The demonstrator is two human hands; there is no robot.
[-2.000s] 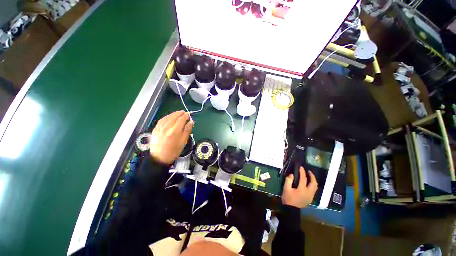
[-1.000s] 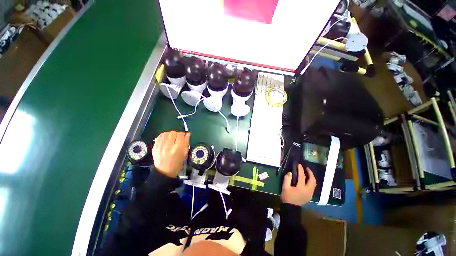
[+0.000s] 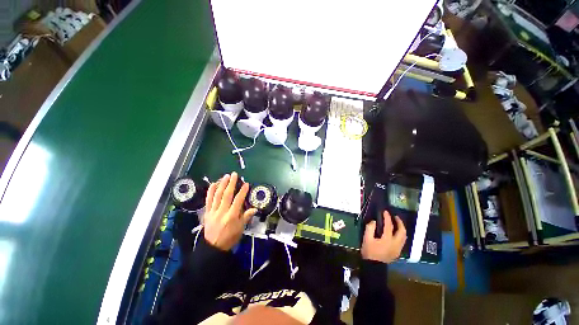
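Black-and-white security cameras stand in two rows on the green bench. The back row has several cameras (image 3: 280, 105) with thin white leads. In the near row, one camera (image 3: 185, 190) and another (image 3: 261, 197) show pale LED rings, and a third (image 3: 296, 206) has a dark front. My left hand (image 3: 225, 214) lies over a near-row camera between the two ringed ones, fingers extended and a little apart; it hides most of that camera. My right hand (image 3: 385, 238) is closed over the black mouse (image 3: 379, 219), right of the keyboard.
A monitor (image 3: 305, 41) glows blank white behind the cameras. The white keyboard (image 3: 341, 171) has a yellow ring (image 3: 353, 127) on its far end. A large black box (image 3: 432, 136) stands to the right, with a white strip (image 3: 421, 219) below. A green conveyor (image 3: 108, 146) runs along the left.
My left hand has moved down and slightly right, with its fingers spread further. The pictures on the monitor are gone, leaving it white. My right hand stays on the mouse.
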